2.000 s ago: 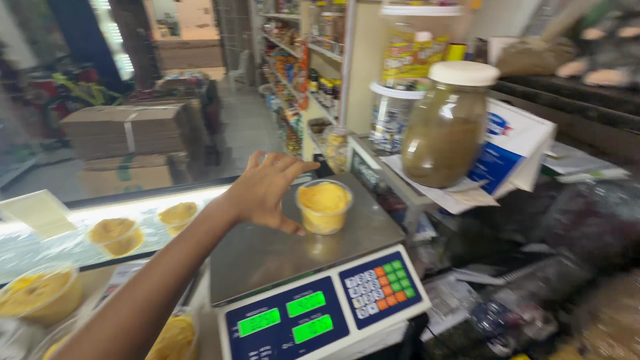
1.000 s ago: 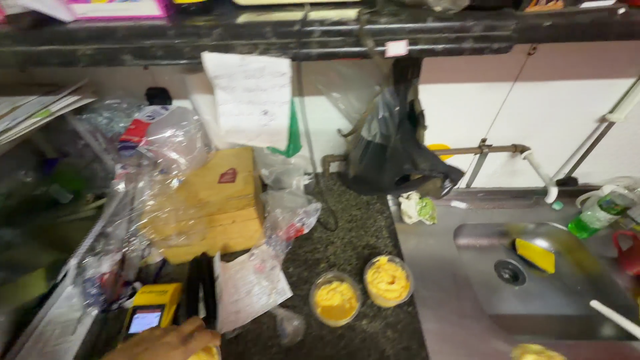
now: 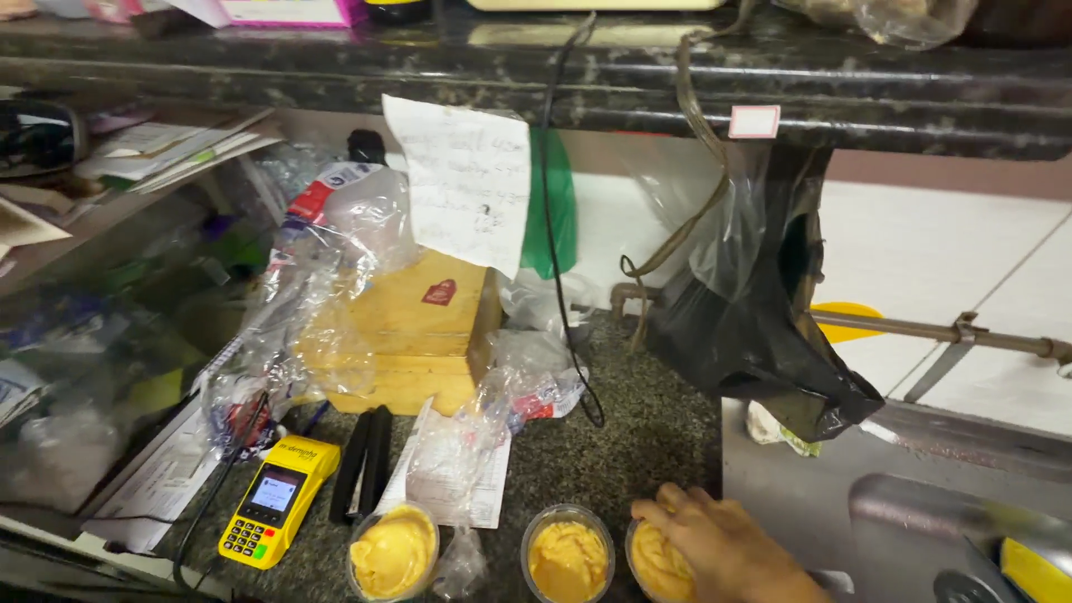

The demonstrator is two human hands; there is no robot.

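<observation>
My right hand [image 3: 720, 544] reaches in from the bottom right, its fingers over the rim of a round clear plastic tub of yellow paste [image 3: 662, 559]; whether it grips the tub is hard to tell. Just left of it stands a second open tub of yellow paste [image 3: 568, 557] on the dark granite counter. A third tub [image 3: 394, 553] sits further left, beside a black stapler [image 3: 361, 465] and a yellow card payment terminal [image 3: 280, 502] with a lit screen. My left hand is out of the frame.
A wooden box [image 3: 410, 327] under clear plastic bags is at the back. A handwritten sheet [image 3: 465, 184] and a black plastic bag [image 3: 754, 335] hang from the granite shelf [image 3: 620, 92]. At the right is a steel sink [image 3: 913, 494] with a yellow sponge [image 3: 1034, 569].
The view has swung from the scale to the counter. One second ago a hand was near the payment terminal; now a tub stands beside the stapler and my right hand is at the rightmost counter tub.
</observation>
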